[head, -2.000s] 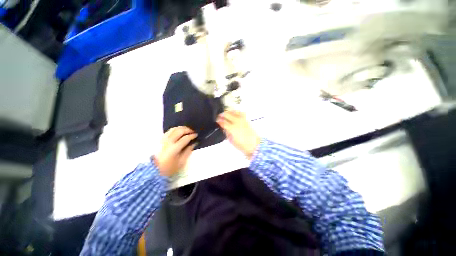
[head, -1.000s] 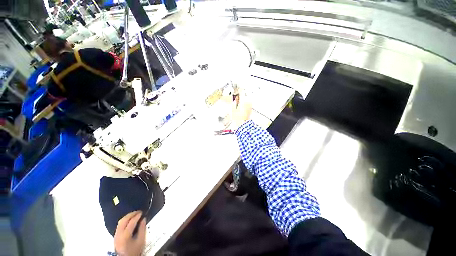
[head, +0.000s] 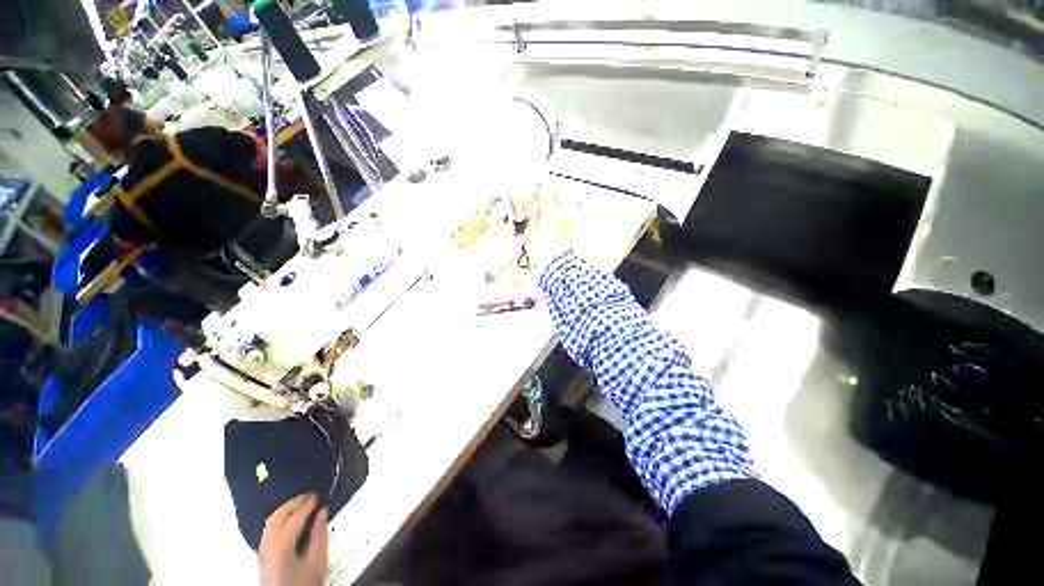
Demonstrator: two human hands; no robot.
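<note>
A black bag piece (head: 266, 458) with a small yellow label lies on the white table, its upper edge at the needle area (head: 321, 395) of the white sewing machine (head: 378, 269). My left hand (head: 294, 547) is on its lower edge, fingers bent over the fabric. A thin pale line or thread runs down its right side. My right hand (head: 550, 232) is stretched out at the machine's far right end, washed out by glare. A small dark item shows by its fingers; whether the hand grips it is unclear.
Red and blue snips (head: 506, 307) lie on the table, below the right end of the machine. Blue bins (head: 126, 395) stand at left. A person (head: 189, 183) sits beyond them. Thread cones (head: 286, 44) are above. A metal surface with a black panel (head: 807, 212) is at right.
Over two seconds, my right hand has left the bag piece and reached right along the machine. My left hand stays on the piece. The view has turned right. The last second shows little change.
</note>
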